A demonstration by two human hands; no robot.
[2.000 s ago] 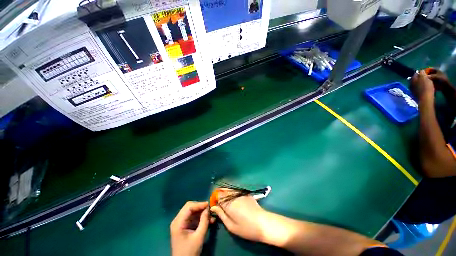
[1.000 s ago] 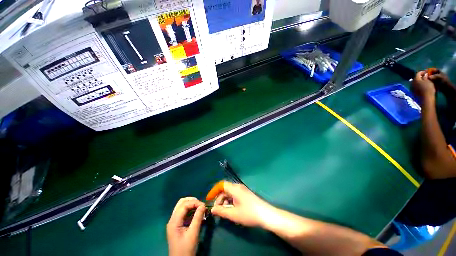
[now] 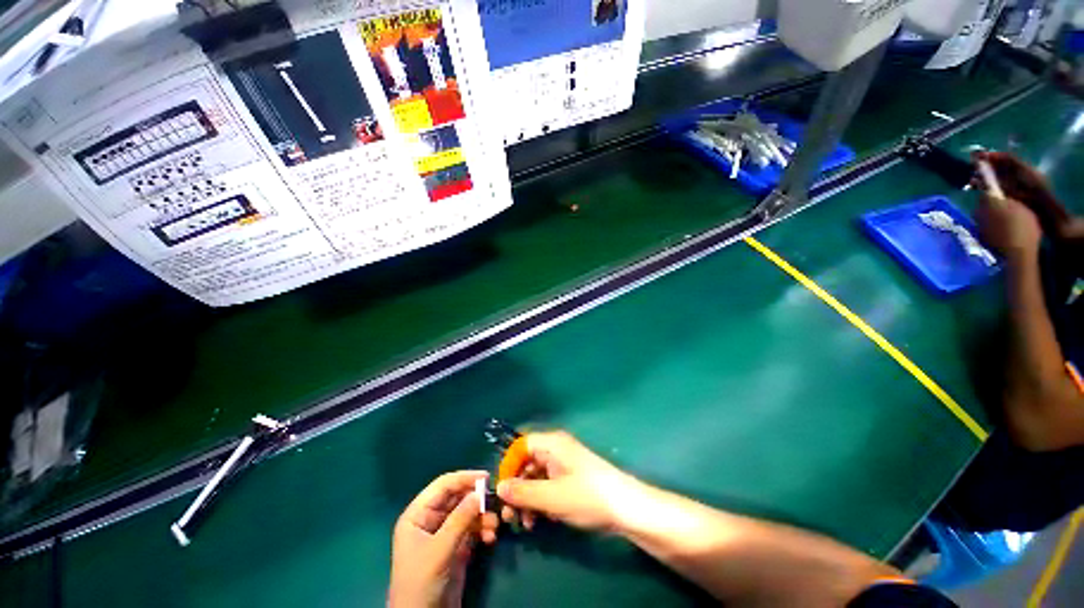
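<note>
My left hand (image 3: 442,534) pinches a small white end piece (image 3: 481,494) between thumb and fingers. My right hand (image 3: 565,487) is closed around an orange hand tool (image 3: 515,458), close beside the white piece. Black strands (image 3: 500,431) stick out above the orange grip; where they run below is hidden by the fingers. The tool's working end is also hidden. A slim white bar part (image 3: 215,487) with dark strands beside it lies across the rail at the left.
A dark metal-edged rail (image 3: 511,335) crosses the green bench. Instruction sheets (image 3: 321,226) hang at upper left. A blue tray (image 3: 779,178) of white pieces sits behind the rail. Beyond the yellow tape (image 3: 862,331) are another blue tray (image 3: 913,264) and a neighbouring worker's arm (image 3: 1022,315).
The orange tool has turned more upright in my right hand. The black strands have shifted left and bunched above it. A white piece now shows in my left fingertips. The neighbour's hands have moved.
</note>
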